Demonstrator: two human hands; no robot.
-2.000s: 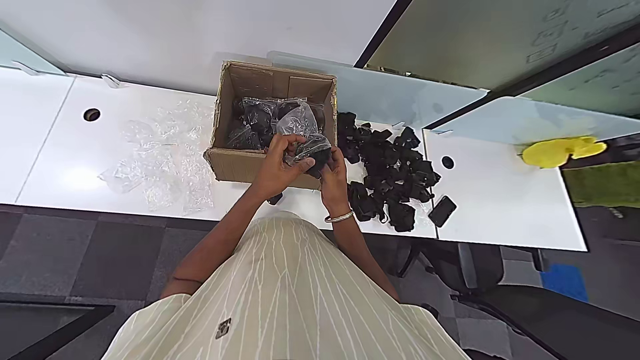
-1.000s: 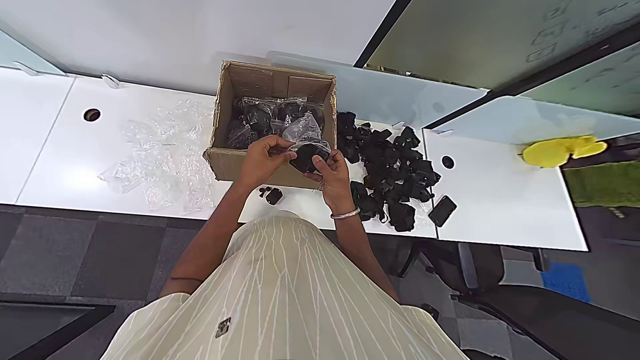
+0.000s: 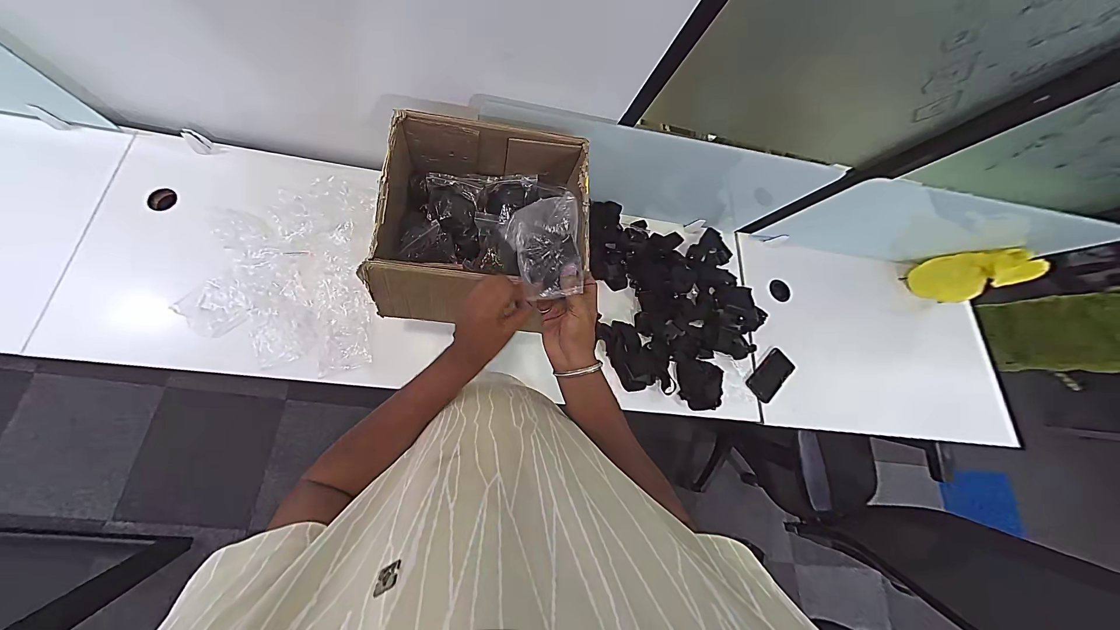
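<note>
My right hand [image 3: 570, 325], with a bangle at its wrist, holds a clear plastic bag [image 3: 547, 241] with a dark item in it, upright over the near right side of an open cardboard box [image 3: 420, 293]. Close beside it, my left hand [image 3: 490, 317] is at the bag's lower left edge with its fingers curled; whether it grips anything is unclear. Inside the box lie several clear bags with black items [image 3: 452, 203]. Right of the box, black items [image 3: 674, 297] lie in a loose pile. A heap of crumpled clear plastic bags [image 3: 302, 280] lies on the left.
The white desk [image 3: 866, 350] has a black phone-like object [image 3: 770, 375] near its front edge and a yellow object [image 3: 949, 276] at the far right. Glass partitions [image 3: 744, 175] stand behind. An office chair [image 3: 840, 499] is below on the right.
The bag in my hands now stands more upright and shows its full face. Small black pieces seen on the desk below my hands a second ago no longer show there.
</note>
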